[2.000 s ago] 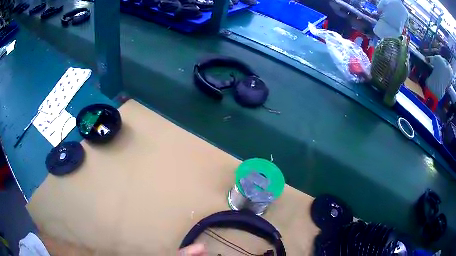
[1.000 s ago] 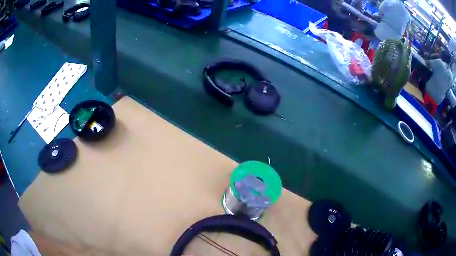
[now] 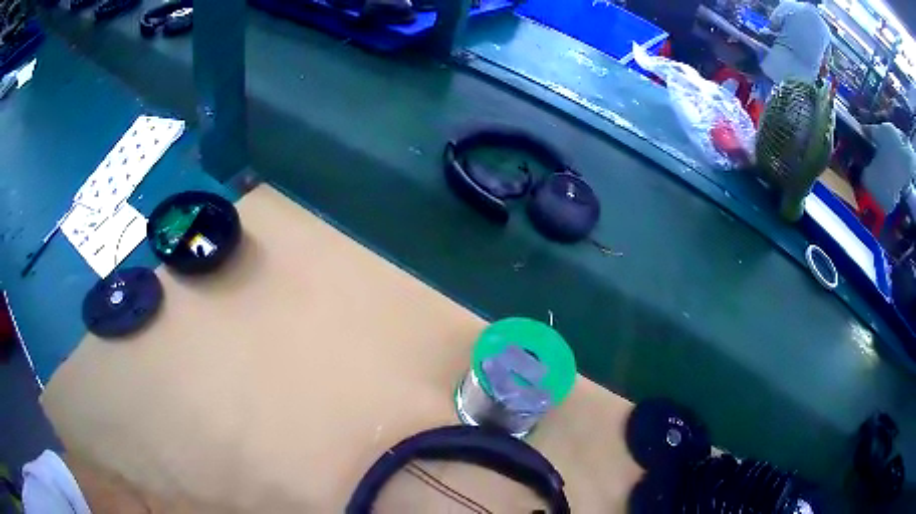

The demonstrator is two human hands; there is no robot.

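A black headband [image 3: 462,442] stands in an arch at the near edge of the tan mat, its lower part cut off by the picture's edge. Thin dark reddish wires [image 3: 437,484] cross its opening. A solder spool [image 3: 522,363] with a green flange stands upright just behind it. An open black ear cup [image 3: 195,232] with a green board inside sits at the mat's left corner. A flat black disc [image 3: 123,300] with a pale centre lies beside it. Neither of my hands shows; a pale cloth and a skin-toned patch are at the lower left edge.
Black discs [image 3: 667,434] are stacked at the right of the mat [image 3: 271,371]. A headphone [image 3: 564,207] lies on the green belt. Marked white sheets [image 3: 129,169] lie left. Beyond are a post [image 3: 219,90], plastic bag [image 3: 703,115], green fan [image 3: 795,141], white ring [image 3: 822,267] and people.
The headphone on the belt has moved to the right. The fingertips seen earlier inside the headband's arch have dropped out of view. The headband stays at the near edge.
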